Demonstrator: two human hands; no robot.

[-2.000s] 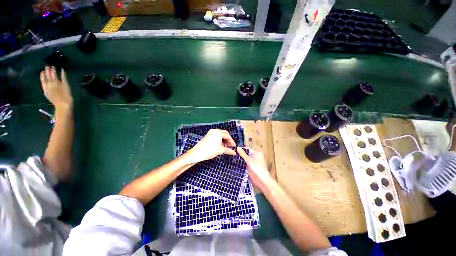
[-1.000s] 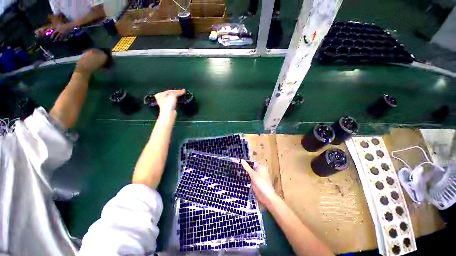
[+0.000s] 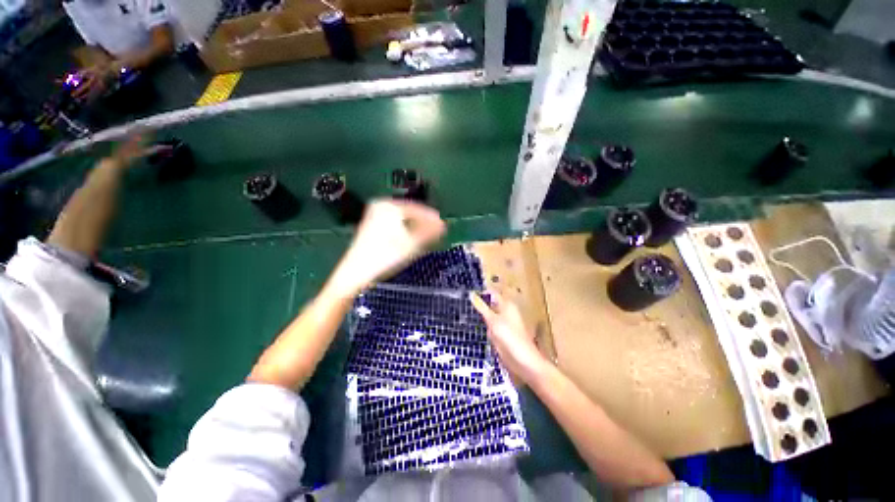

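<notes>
My left hand is blurred, with its fingers curled, over the far edge of the pad sheets and just on the near side of a black cylinder unit. I cannot tell if anything is in it. My right hand holds the upper right corner of a tilted pad sheet, a shiny sheet with a grid of small black rectangles. More stacked pad sheets lie flat under it. Two more cylinder units stand upright on the green surface to the left.
Three cylinders stand on cardboard at right, beside a white parts strip and fan. Others stand behind the white post. A neighbour's arm reaches in at left. A black blister tray lies beyond.
My left hand first left the sheets for the cylinders, then came back near the sheets' far edge. My right hand stays at the sheet. The view has shifted, and the neighbour's hand has moved left since one second ago.
</notes>
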